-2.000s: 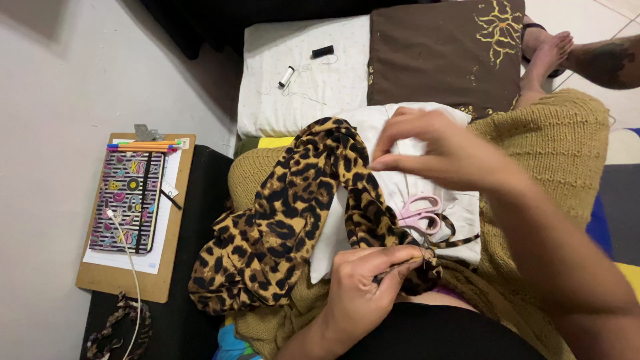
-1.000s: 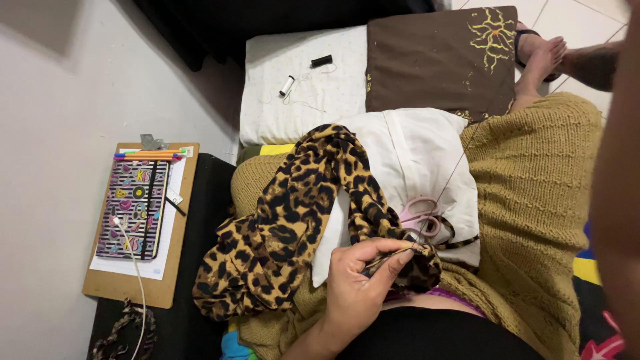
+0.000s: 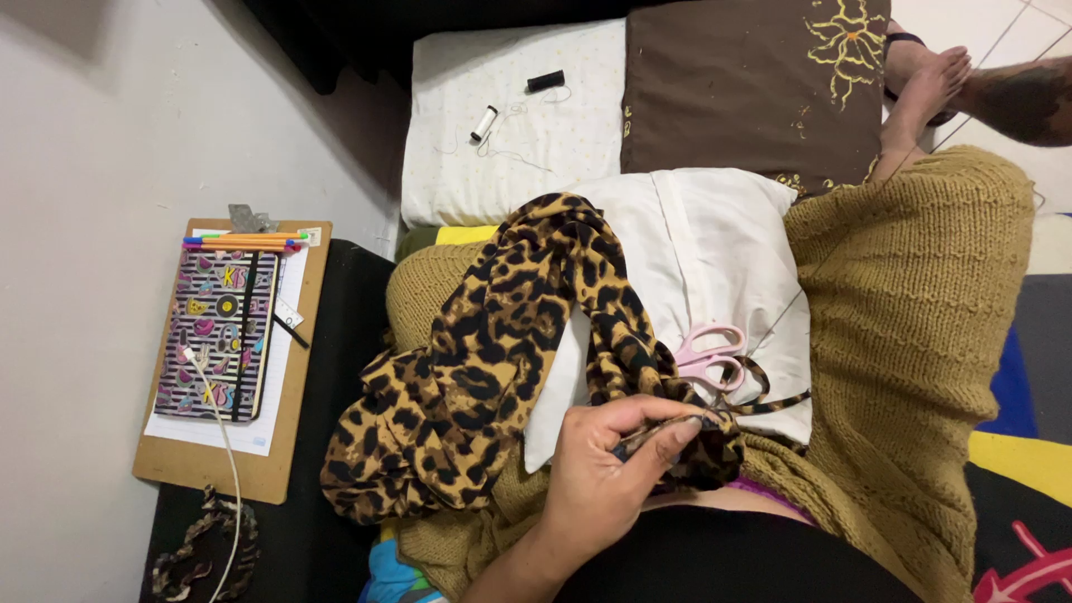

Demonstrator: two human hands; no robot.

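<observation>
My left hand (image 3: 615,469) pinches an edge of the leopard-print fabric (image 3: 502,335) between thumb and fingers, low in the middle of the view. The fabric loops up over a white pillow (image 3: 729,243) and down to the left. From the pinched edge a dark thread (image 3: 779,322) runs up taut to the right. My right hand is out of view. Pink-handled scissors (image 3: 712,356) lie on the pillow just above my left hand, beside a narrow leopard-print strip (image 3: 775,409). The needle cannot be made out.
A black thread spool (image 3: 545,81) and a white one (image 3: 484,124) lie on a white cushion (image 3: 452,67), beside a brown cushion (image 3: 754,92). At left, a clipboard (image 3: 218,465) holds a notebook (image 3: 205,360) and pens. Another person's foot (image 3: 934,84) is at upper right.
My right hand was above the fabric two seconds ago, then only my right arm showed at the right edge; now neither shows. My left hand keeps its pinch on the fabric.
</observation>
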